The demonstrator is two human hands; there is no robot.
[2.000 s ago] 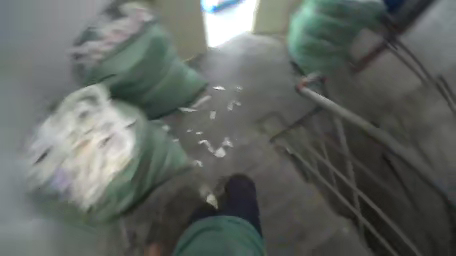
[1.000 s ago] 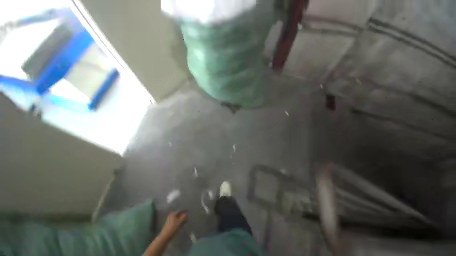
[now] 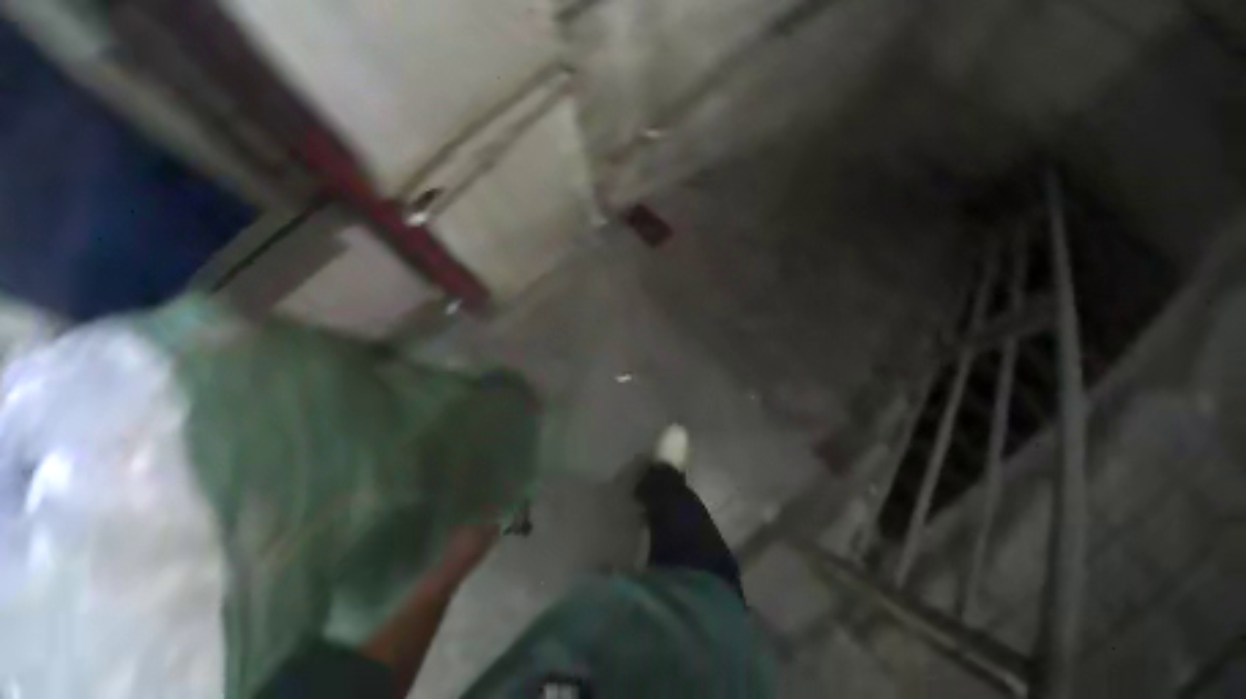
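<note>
A large green woven sack (image 3: 355,451) stands at the left, with pale white material showing at its open top. My left hand (image 3: 469,544) hangs low beside the sack's right edge, blurred. I cannot tell whether it touches the sack or holds anything. A small dark thing (image 3: 517,520) shows right by the fingers; I cannot tell what it is or whether it is in the hand. My right hand is not in view.
A metal railing (image 3: 1069,451) runs down the right beside a dark stairwell opening. A pale wall with a dark red frame (image 3: 390,225) stands at the upper left. A small dark red object (image 3: 648,225) lies by the wall's foot. My light shoe (image 3: 671,447) is on the grey floor.
The view has turned right, away from the bright doorway. The green sack formerly at the top is now close at the left. The railing now stands more upright in view.
</note>
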